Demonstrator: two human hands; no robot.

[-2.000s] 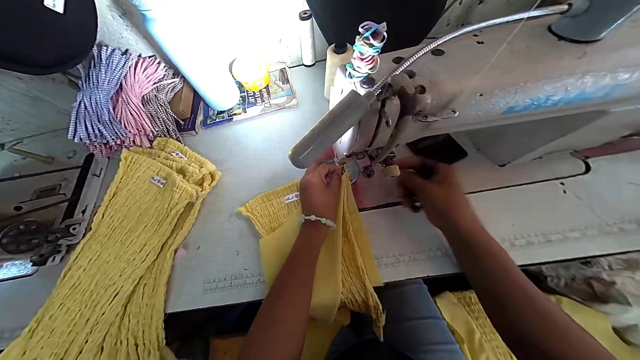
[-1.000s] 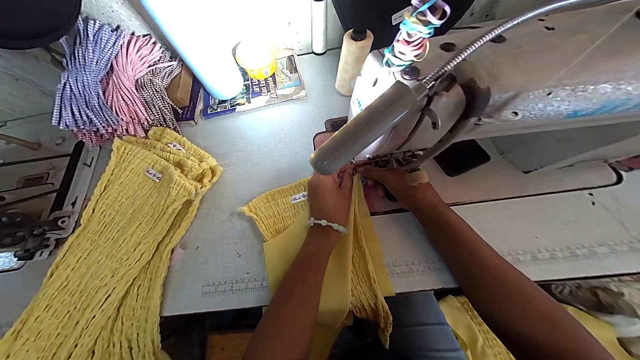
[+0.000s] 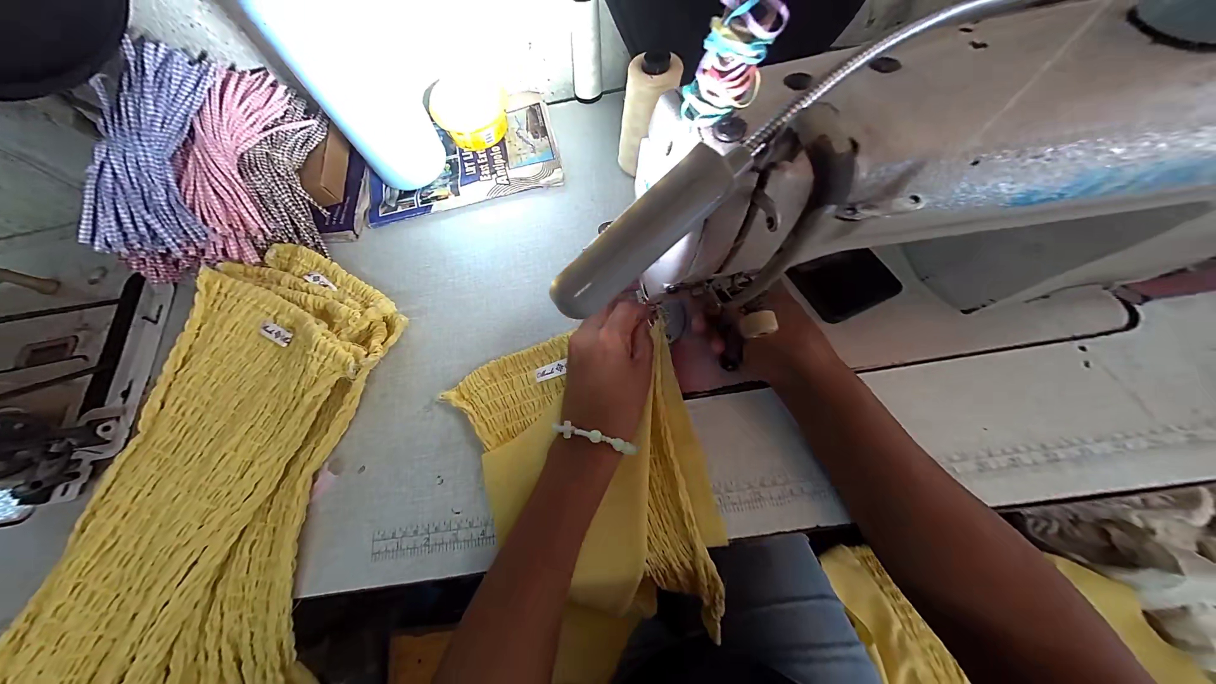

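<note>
My left hand (image 3: 613, 356), with a beaded bracelet at the wrist, grips the top edge of a yellow smocked fabric piece (image 3: 518, 389) just in front of the needle area of a sewing machine (image 3: 950, 123). That piece bears a small white label (image 3: 551, 370) and hangs over the table's front edge. My right hand (image 3: 760, 342) is at the right side of the presser foot, partly hidden by the machine head and a small round part; whether its fingers hold anything does not show clearly. A grey lamp (image 3: 646, 233) on a flexible neck partly covers the needle area.
More yellow smocked pieces (image 3: 190, 408) lie stacked at left. Behind them are bundles of checked cords (image 3: 152, 152), a small brown box (image 3: 326, 169), a yellow-labelled tub (image 3: 472, 119) on printed papers and a thread cone (image 3: 648, 109). A ruler strip (image 3: 432, 539) runs along the table's front edge.
My right hand has moved left, from the right side of the machine head to beside the presser foot. My left hand keeps its grip on the yellow fabric near the needle.
</note>
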